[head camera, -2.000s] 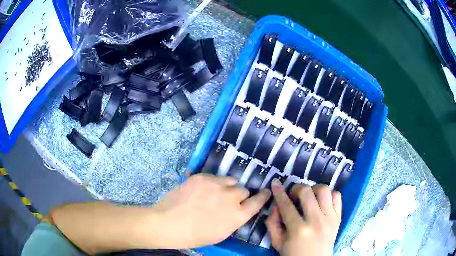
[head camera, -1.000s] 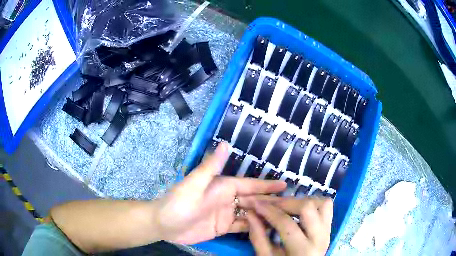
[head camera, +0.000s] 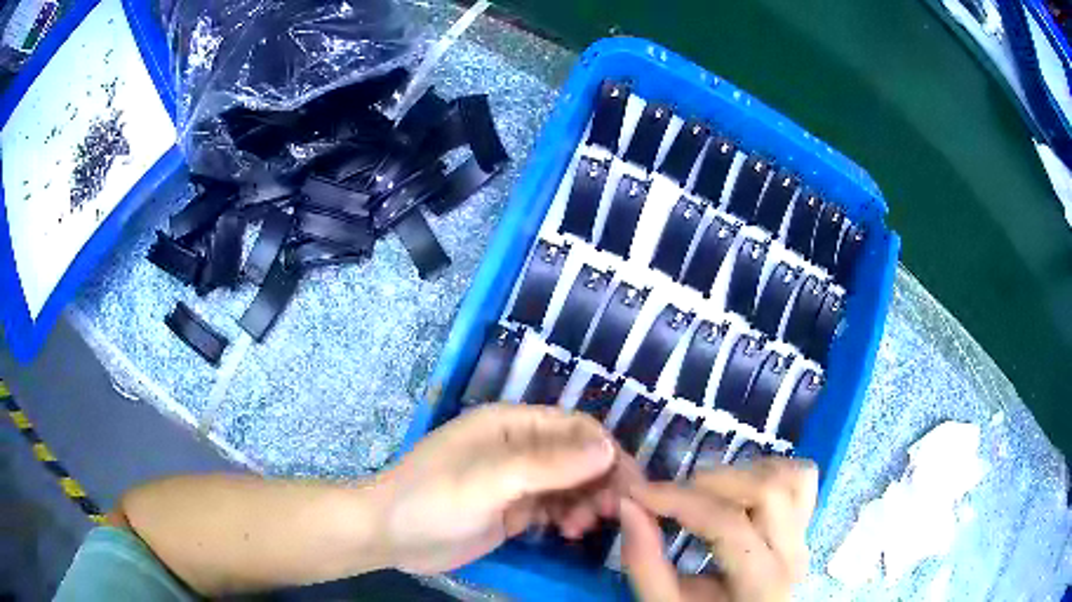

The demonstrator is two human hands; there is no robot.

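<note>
My left hand [head camera: 494, 476] is curled, palm turned inward, over the lower left of the blue plastic tray [head camera: 879, 294]. Its palm is mostly hidden, so the small metal pieces seen there a second ago do not show. My right hand [head camera: 735, 517] is over the tray's lower right. Its thumb and fingertips meet the left fingertips; they are blurred, and I cannot tell if they hold a piece. Black curved parts [head camera: 614, 326] lie in rows between white liner strips, many with a small bright dot at the upper end. The hands cover part of the lowest rows.
A loose heap of black parts [head camera: 335, 212] lies left of the tray, below a clear bag [head camera: 294, 59]. A shallow white-bottomed blue tray [head camera: 59, 235] with tiny dark pieces is at far left. A torn white sheet [head camera: 911, 506] lies right. A green surface [head camera: 823, 71] runs behind.
The hands left the black parts two seconds ago. My left hand then opened, showing metal pieces in its palm, and has now curled in; my right fingertips moved to its fingertips.
</note>
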